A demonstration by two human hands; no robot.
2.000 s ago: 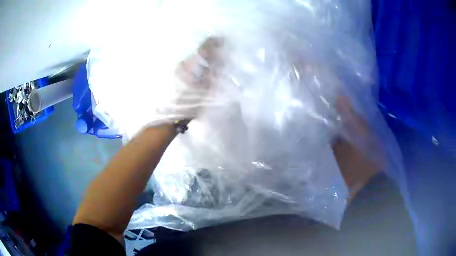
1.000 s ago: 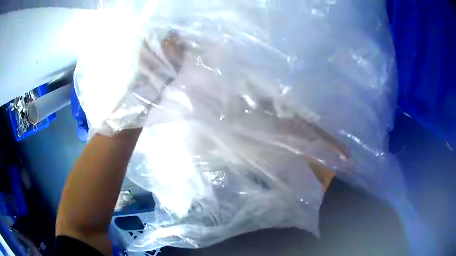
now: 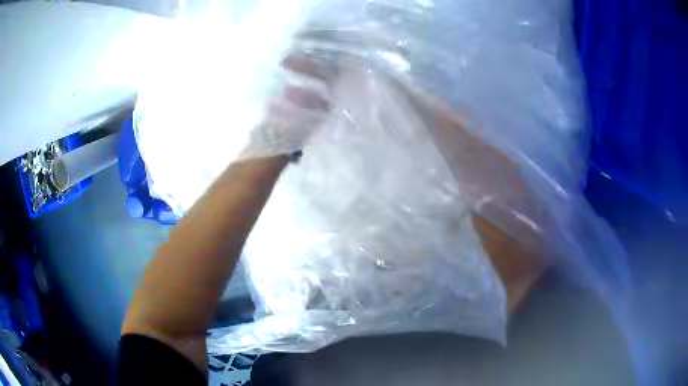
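A huge clear plastic sack (image 3: pixel 505 83) bulges in front of me, its shiny film reaching down to my body. Whitish crinkled plastic (image 3: pixel 347 203) fills its middle. My left hand (image 3: pixel 305 94) is under or among the film at the upper middle, blurred and washed out by glare; its grip cannot be told. My right forearm reaches up inside or behind the film on the right. My right hand (image 3: pixel 422 105) is blurred and mostly hidden by the plastic; its fingers cannot be made out.
A white surface (image 3: pixel 60 68) is at upper left. Below it are a blue bin (image 3: pixel 74 194) of loose silver parts, a pale tube (image 3: pixel 90 160) and a blue stool (image 3: pixel 134 177). A blue surface (image 3: pixel 634 98) stands right. A white grid (image 3: pixel 230 368) shows at the bottom.
Since one second ago, my left hand has moved right and my right hand up and towards the middle. The film has shifted, showing more whitish plastic and more of the blue stool.
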